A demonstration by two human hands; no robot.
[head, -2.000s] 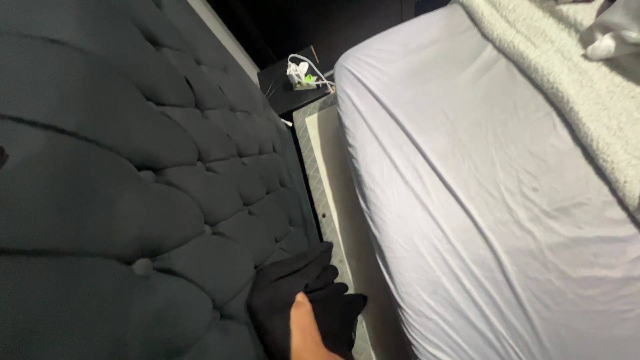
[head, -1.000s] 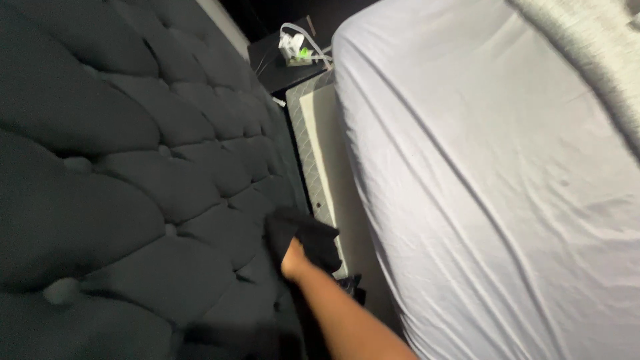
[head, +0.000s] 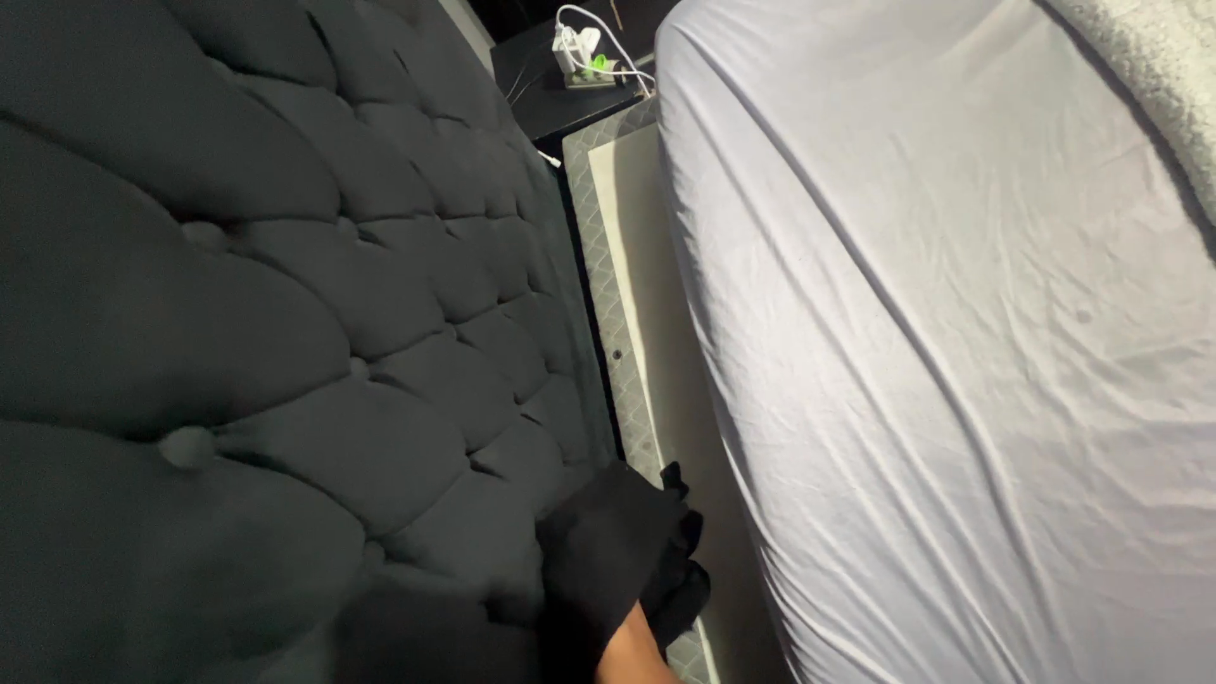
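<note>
A black cloth (head: pixel 617 541) lies bunched against the lower edge of a dark tufted headboard (head: pixel 285 313), low in the view. From the bottom edge comes my right hand (head: pixel 631 646), holding the cloth; its fingers are mostly hidden by the fabric. Folds of the cloth hang over the grey quilted border of the bed base (head: pixel 622 380). My left hand is out of view.
To the right is a mattress in a wrinkled light grey fitted sheet (head: pixel 883 380), with a fleecy blanket (head: pixel 1149 85) at the top right. A power strip (head: pixel 594 74) with plugs and white cables rests on a black surface (head: pixel 532 76) beyond the bed base.
The black cloth and my right hand shift about along the headboard's lower edge. The forearm, long in view one second ago, now shows only a short part at the bottom.
</note>
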